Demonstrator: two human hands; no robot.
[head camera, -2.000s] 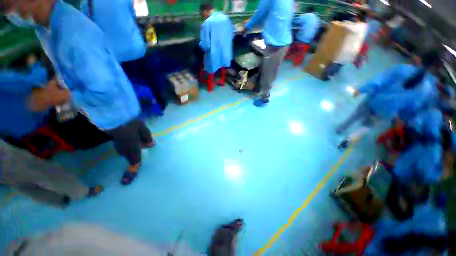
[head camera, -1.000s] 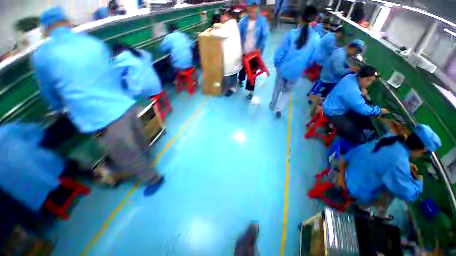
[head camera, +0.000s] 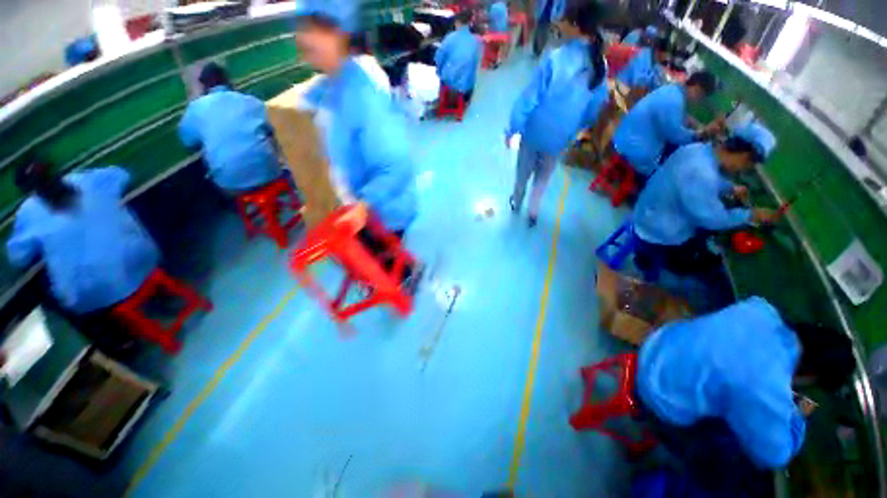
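Neither of my hands shows in the head view, and no held tool is seen. Nearest in front of me is the blue-green floor (head camera: 389, 418) of an aisle between two yellow lines. A person in a blue smock (head camera: 368, 146) stands left of centre with a red plastic stool (head camera: 352, 261) held low at the front. The stool is blurred. A small pale blurred shape lies at the bottom edge; I cannot tell what it is.
Seated workers in blue smocks line the green benches (head camera: 92, 117) on both sides. Another person (head camera: 552, 102) is upright in the aisle. An open carton (head camera: 97, 404) is at lower left, another carton (head camera: 637, 306) at right. A red stool (head camera: 608, 394) is at lower right.
The view has swung and moved forward along the aisle. The person with the red stool is now much nearer and left of centre. The dark shape at the bottom edge is gone.
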